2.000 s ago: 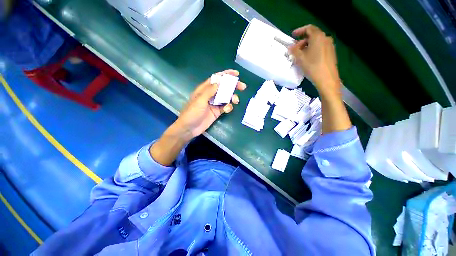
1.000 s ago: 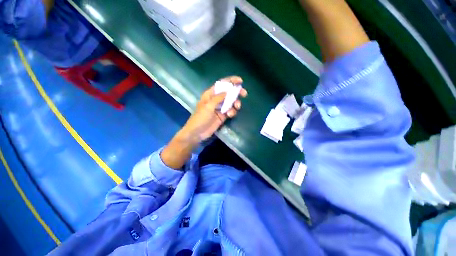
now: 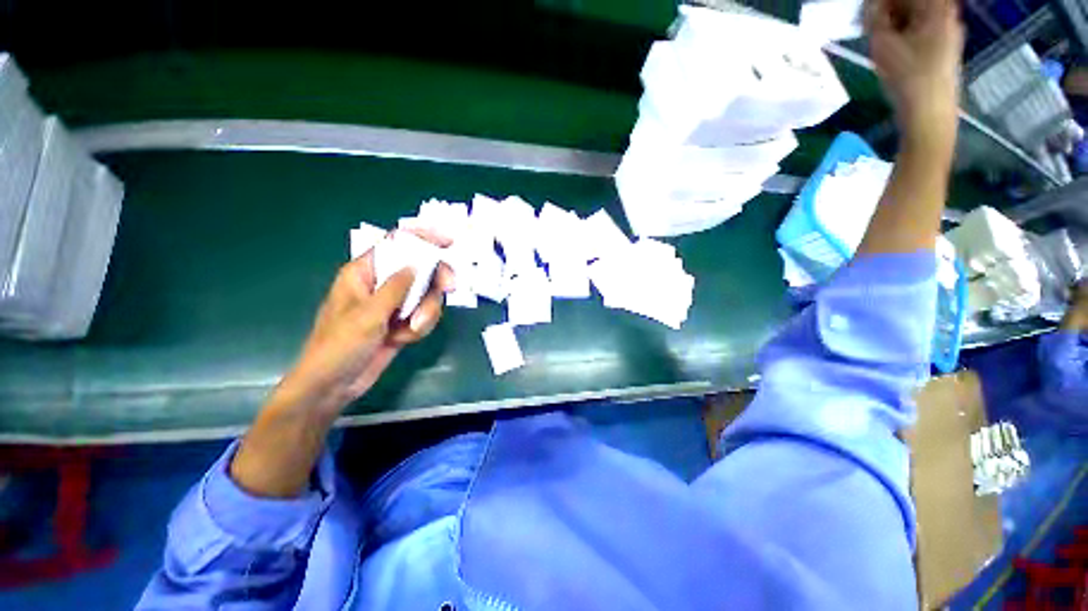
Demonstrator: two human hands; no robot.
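My left hand [image 3: 379, 313] holds a small bundle of white slips [image 3: 408, 265] in its fingers, above the left end of the loose pile. The white slips [image 3: 513, 245] overlap in a wide pile on the green bench [image 3: 239, 281], with one slip [image 3: 502, 347] lying apart near the front edge. My right hand [image 3: 913, 42] is raised at the top right, blurred and cut off by the frame edge. A white piece [image 3: 832, 19] shows beside it; I cannot tell if the hand grips it.
White boxes [image 3: 716, 131] stand stacked behind the pile's right end. More boxes [image 3: 72, 239] stand at far left. A light blue bin [image 3: 803, 234] of white paper is at right. Below it are a brown carton [image 3: 949, 513] and small white rolls [image 3: 1000, 457]. Another person's sleeve [image 3: 1065, 364] shows at far right.
The view has swung right. My right hand has moved from a white box behind the slips to the top right. My left hand still holds its bundle, now over the pile's left end.
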